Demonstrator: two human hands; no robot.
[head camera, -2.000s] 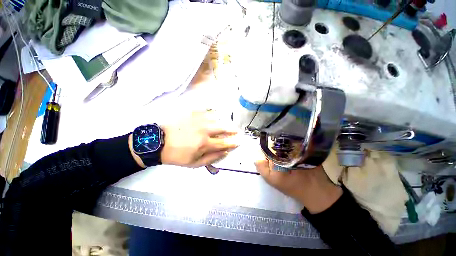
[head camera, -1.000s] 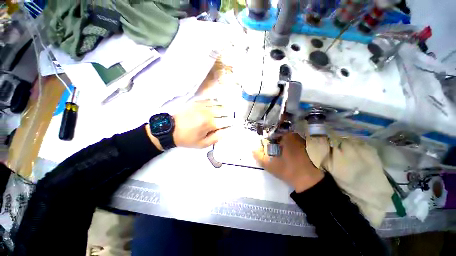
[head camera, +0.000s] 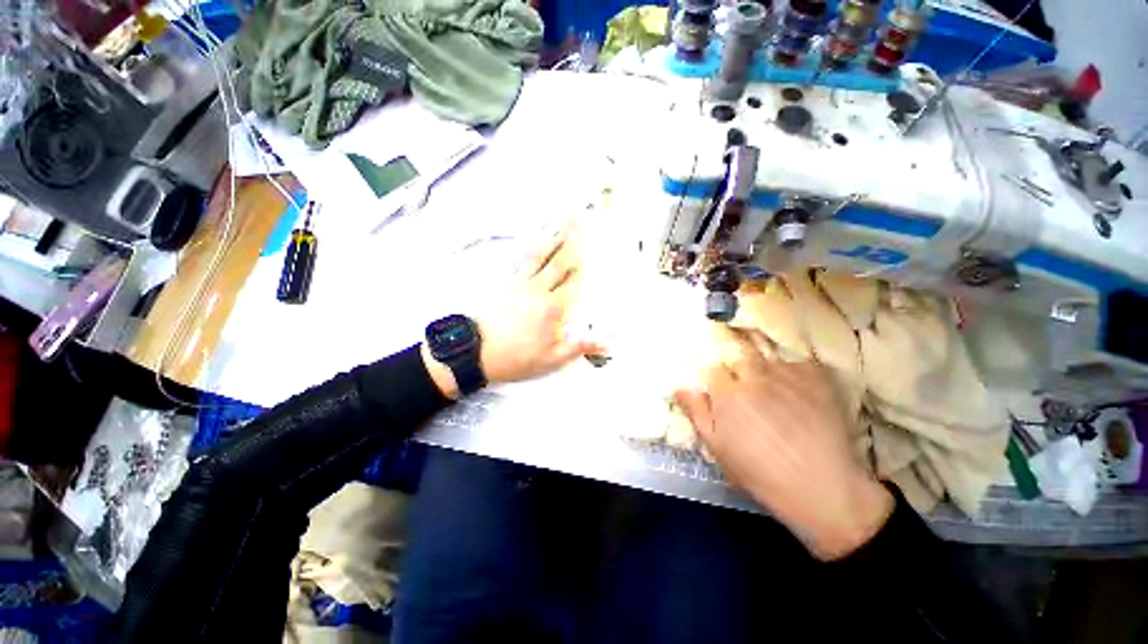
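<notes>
The cream knit fabric (head camera: 913, 365) lies bunched right of the needle area and runs under my right hand. The white sewing machine (head camera: 856, 164) stands at the right with its presser foot area (head camera: 680, 262) just beyond my hands. My right hand (head camera: 787, 434) rests on the cream fabric near the table's front edge, fingers bent over it; its grip is hard to tell. My left hand (head camera: 535, 321) lies palm down left of the needle, fingers spread. Glare washes out the surface between the hands, so fabric edges there cannot be told.
A black and yellow screwdriver (head camera: 298, 255) lies at the left. Olive green fabric (head camera: 378, 63) and papers (head camera: 428, 170) with a dark green patch are at the back left. Thread spools (head camera: 799, 32) stand behind the head. A white crumpled piece (head camera: 1068, 472) lies far right.
My right hand has moved from beside the needle toward the table's front edge, onto the cream fabric. More cream fabric shows right of the needle. The view has shifted, showing more of the left side.
</notes>
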